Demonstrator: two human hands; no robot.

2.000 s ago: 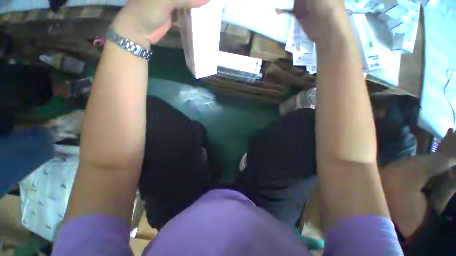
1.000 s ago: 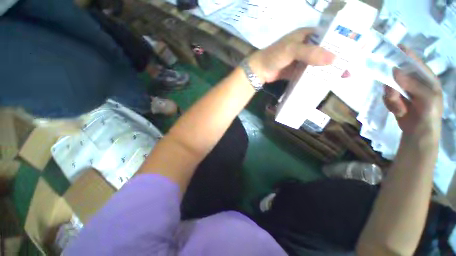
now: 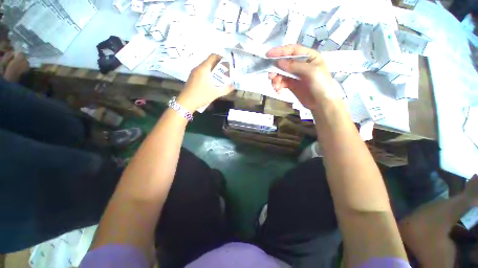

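My left hand, with a metal watch band at the wrist, holds a white carton near the table's front edge. Much of the carton is hidden by the fingers. My right hand pinches a thin, folded white sheet, possibly a leaflet. The sheet reaches left to the carton in my left hand; whether its end is inside cannot be told. White cartons lie side by side in a brown tray just below the table edge.
Many white cartons lie across the white-covered table. Fanned flat cartons are at the far left, with a black bundle nearer. People sit on both sides; a bare forearm is at the right. The floor is green.
The view has swung back left and shows more of the table. The large white carton is no longer seen upright in my left hand; my hands are closer together, with the thin sheet between them.
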